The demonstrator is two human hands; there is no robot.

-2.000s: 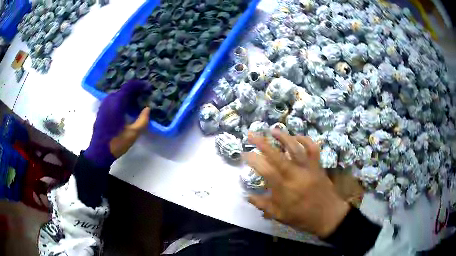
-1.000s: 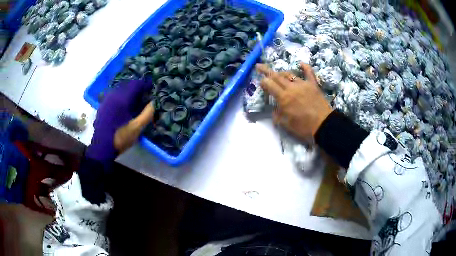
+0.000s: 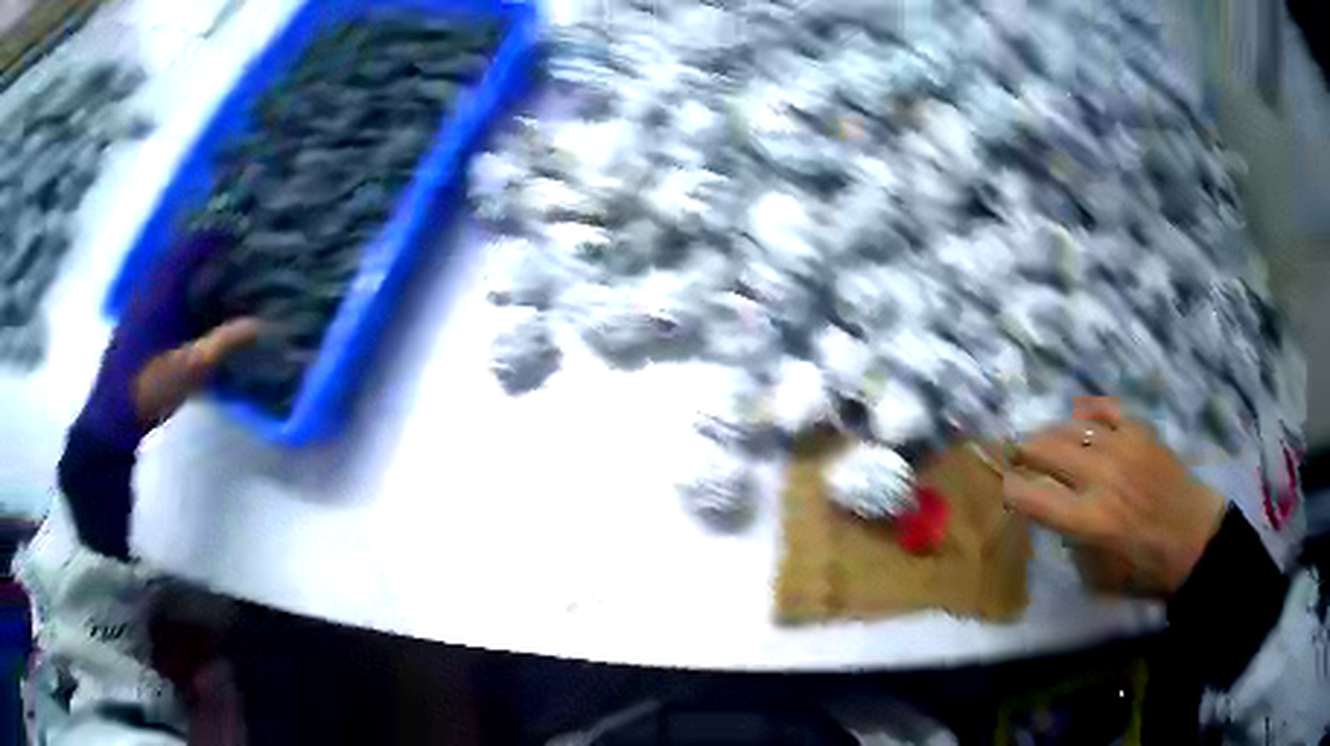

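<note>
The frame is blurred. My left hand (image 3: 165,350), in a purple glove with bare fingertips, is at the near end of the blue tray (image 3: 382,299), over the dark cup pieces (image 3: 314,175); whether it holds one is hidden. My right hand (image 3: 1116,496), bare with a ring, is at the right edge of the cardboard pad (image 3: 846,576). Its fingers are bent together, with a thin pale thing perhaps at their tips. A red glue cap (image 3: 923,520) lies on the pad, with a ruffled piece (image 3: 871,481) touching or beside it.
A large heap of pale ruffled pieces (image 3: 875,190) spreads behind the pad. A few lie nearer, one left of the pad (image 3: 718,488). More grey-green pieces (image 3: 44,190) lie at the far left. Red loops (image 3: 1281,488) show at the right table edge. The white table (image 3: 481,539) curves in front.
The view has swung right. My right hand has moved from beside the tray to the pad's right side. The pad and red cap are now uncovered. My left hand remains at the tray.
</note>
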